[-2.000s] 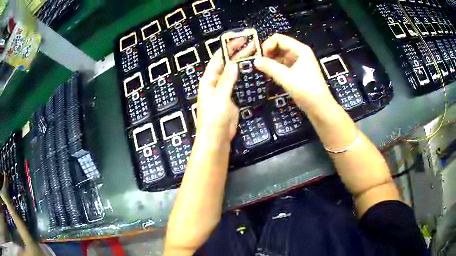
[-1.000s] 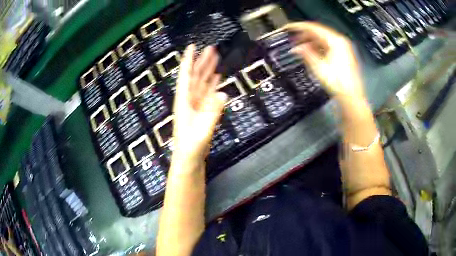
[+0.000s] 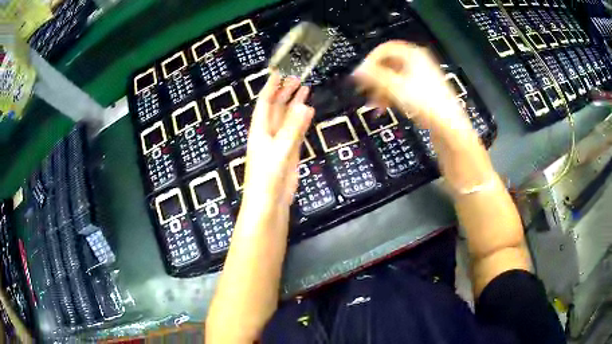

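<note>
My left hand (image 3: 278, 124) holds a front housing (image 3: 302, 52) by its lower end, tilted, above the upper middle of the blister tray. The housing is blurred, and its pale frame shows. My right hand (image 3: 406, 77) is to its right, apart from it, with bent fingers. It is blurred, and I cannot tell if it holds anything. The glossy black blister tray (image 3: 429, 50) holds rows of fitted housings (image 3: 345, 154) with pale gold window frames. Loose keypads (image 3: 339, 47) lie in a heap behind the held housing. My left forearm hides part of the rows.
Long dark keypad stacks (image 3: 64, 228) stand on the green bench (image 3: 144, 295) at the left. A neighbouring tray (image 3: 517, 74) of gold-framed housings lies at the far right, with a thin yellow cord (image 3: 572, 134) across it. Part of a person's arm shows at the lower left edge.
The housing held by both hands earlier is gone from them. A second ago a housing was beside my right hand and my left hand was open; now my left hand holds a housing.
</note>
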